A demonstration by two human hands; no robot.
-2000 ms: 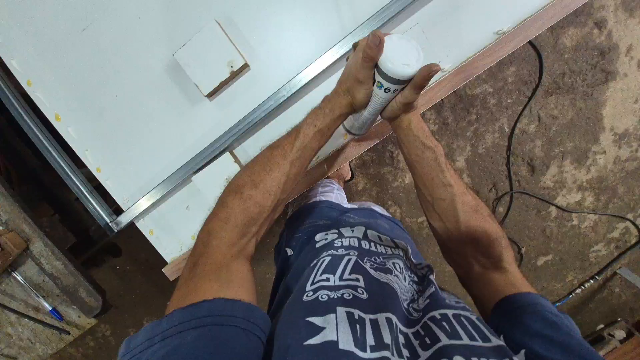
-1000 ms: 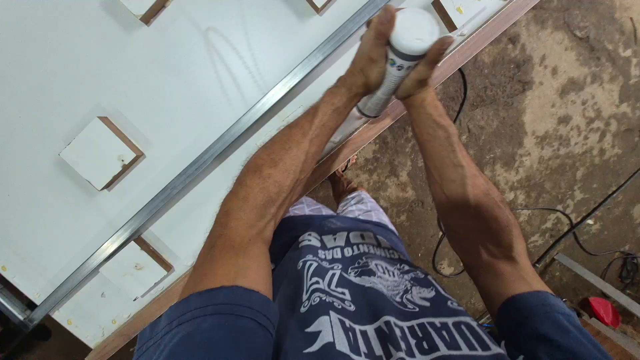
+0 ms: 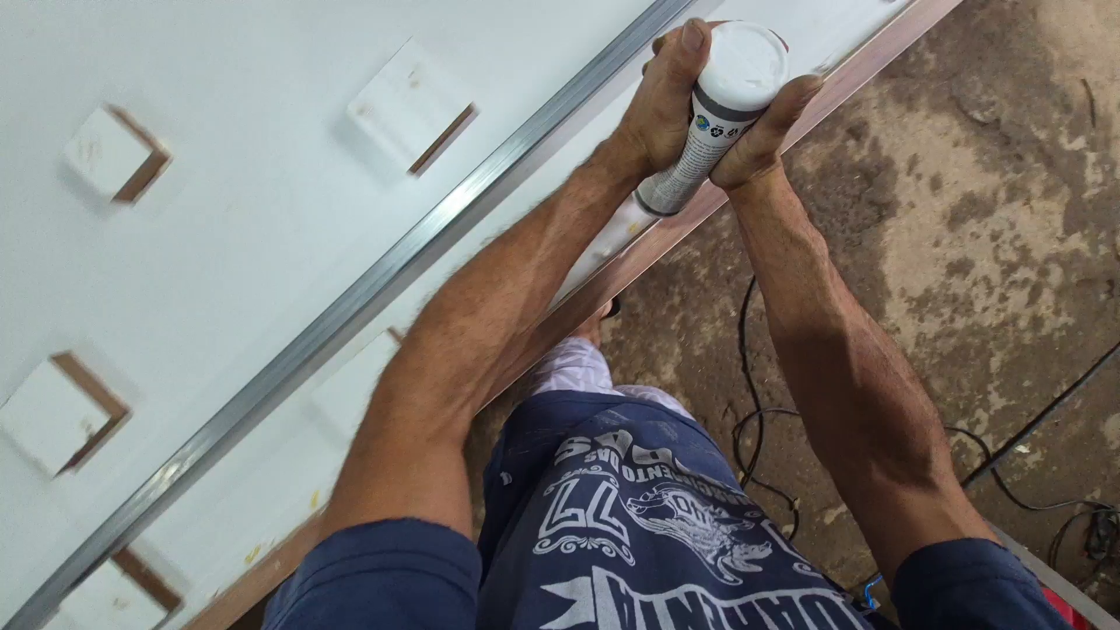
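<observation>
Between my two hands is a white cylindrical bottle with a grey band and printed writing, its round white end toward me. My left hand wraps its left side, and my right hand presses on its right side, thumb raised. The bottle's far end is low over the wood-edged rim of a white panel; whether it touches, I cannot tell. A metal bar crosses the panel diagonally, left of the bottle.
Small white-faced blocks with brown edges, such as one block and another, stand on the panel. A reddish-brown wooden edge borders it. Black cables lie on the stained concrete floor at right.
The view has shifted along the panel, and more blocks show beyond the metal bar. Both hands still hold the bottle, as in the earlier frames.
</observation>
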